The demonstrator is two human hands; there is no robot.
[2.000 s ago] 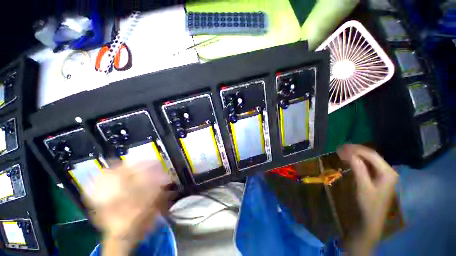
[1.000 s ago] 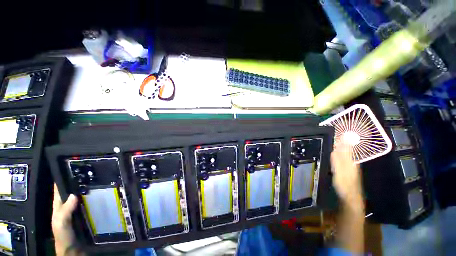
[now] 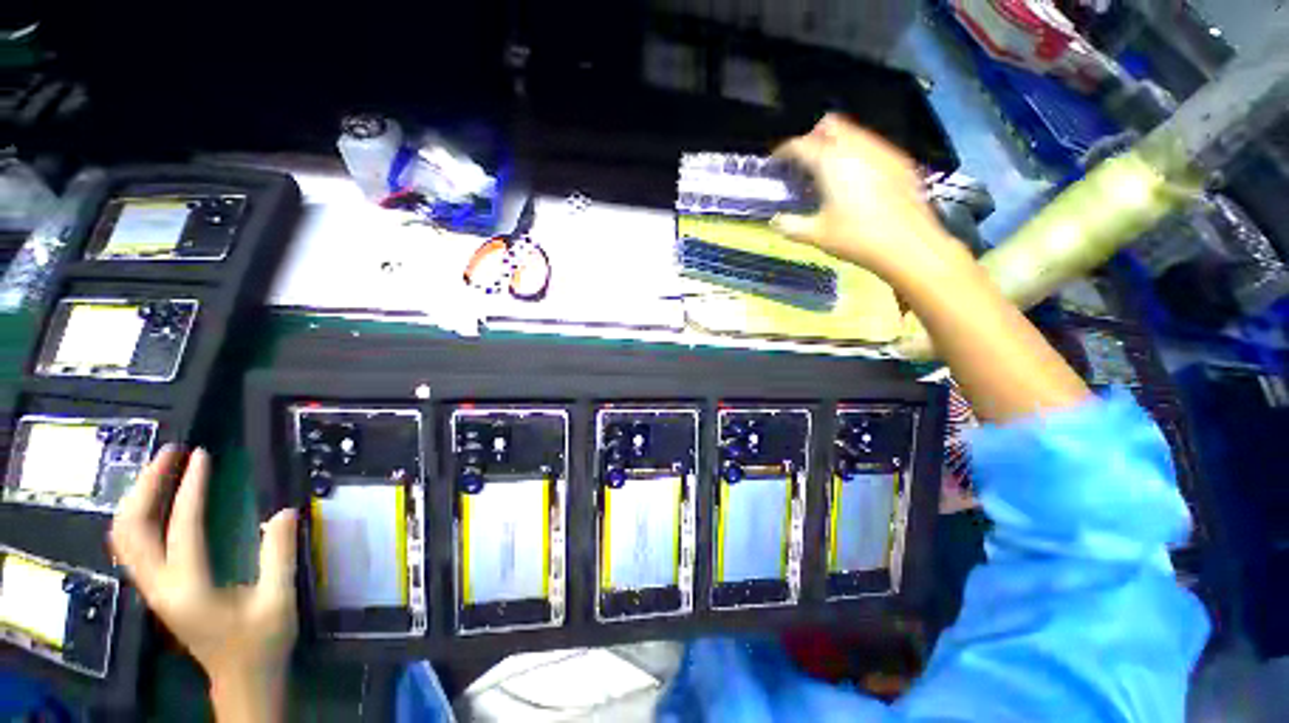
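Observation:
A black foam tray [image 3: 580,384] lies in front of me with several open phones, such as the middle phone [image 3: 646,516], upright in its pockets with dark camera ends at the top. My left hand [image 3: 212,565] is empty, fingers apart, at the tray's left end. My right hand [image 3: 862,191] is beyond the tray over the yellow-green mat [image 3: 792,322]. Its thumb and fingers, slightly blurred, pinch the right end of a clear sheet with small rings [image 3: 728,187]. A dark ridged strip [image 3: 756,273] lies on the mat below it.
A second phone tray [image 3: 255,254] stands at the left. Orange-handled scissors [image 3: 509,269] and a blue container [image 3: 460,184] are on white paper [image 3: 608,269]. My forearm partly hides the pink fan [image 3: 958,445]. A yellow-green tube [image 3: 1089,233] slants in at upper right.
The left hand has let go of the tray's left end and opened. The right hand has moved from the tray's right end up to the ringed sheet. The tray sits more level.

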